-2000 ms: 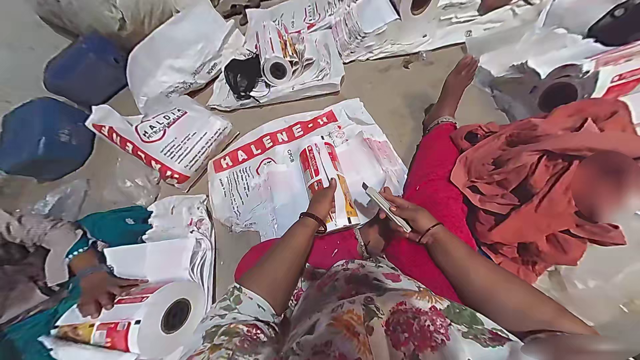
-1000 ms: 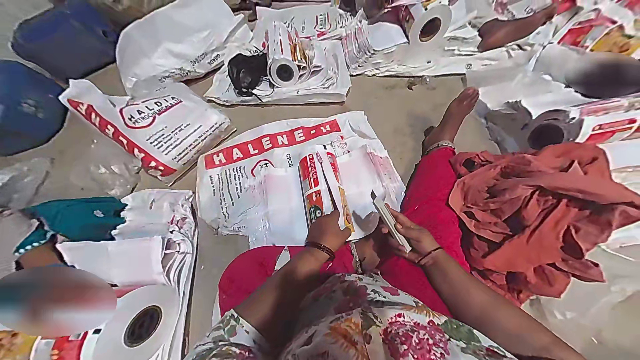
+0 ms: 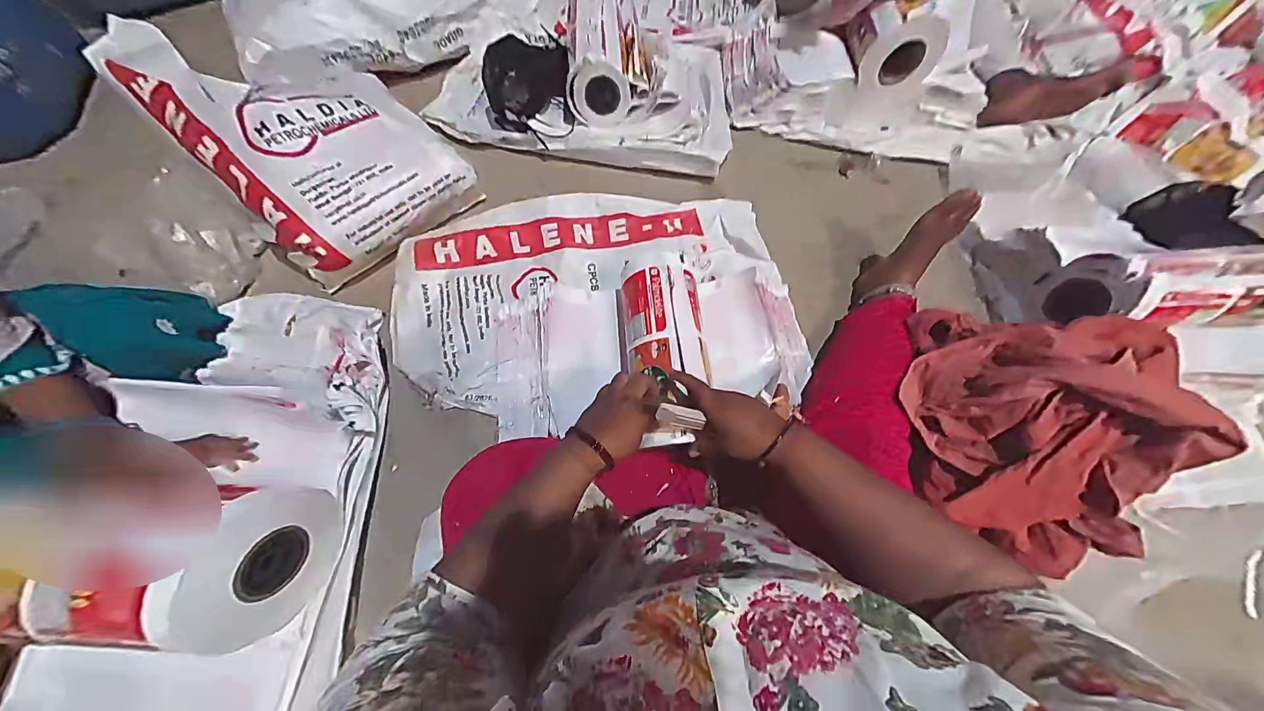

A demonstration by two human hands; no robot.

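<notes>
My left hand [image 3: 622, 413] and my right hand [image 3: 739, 425] meet above my lap, fingers curled at a small pale flat bundle [image 3: 680, 416]. My fingers partly cover it, and what it is cannot be told. Just beyond my fingertips lie red-and-white printed plastic wrappers [image 3: 648, 308], with their near end hidden by my hands. Beneath them, plain white sheets [image 3: 583, 341] rest on a flattened white woven sack [image 3: 444, 321] with a red printed band. Each of my wrists has a dark bracelet.
A person's hand [image 3: 219, 450] is at left near a big film roll [image 3: 212, 583]. Rust-coloured cloth [image 3: 1047, 425] lies at right by a bare foot [image 3: 938, 232]. Another sack [image 3: 346, 188] and more rolls [image 3: 600, 91] lie beyond.
My right hand has moved left with the pale bundle to meet my left hand. My left hand has come off the face of the printed wrappers to their near end.
</notes>
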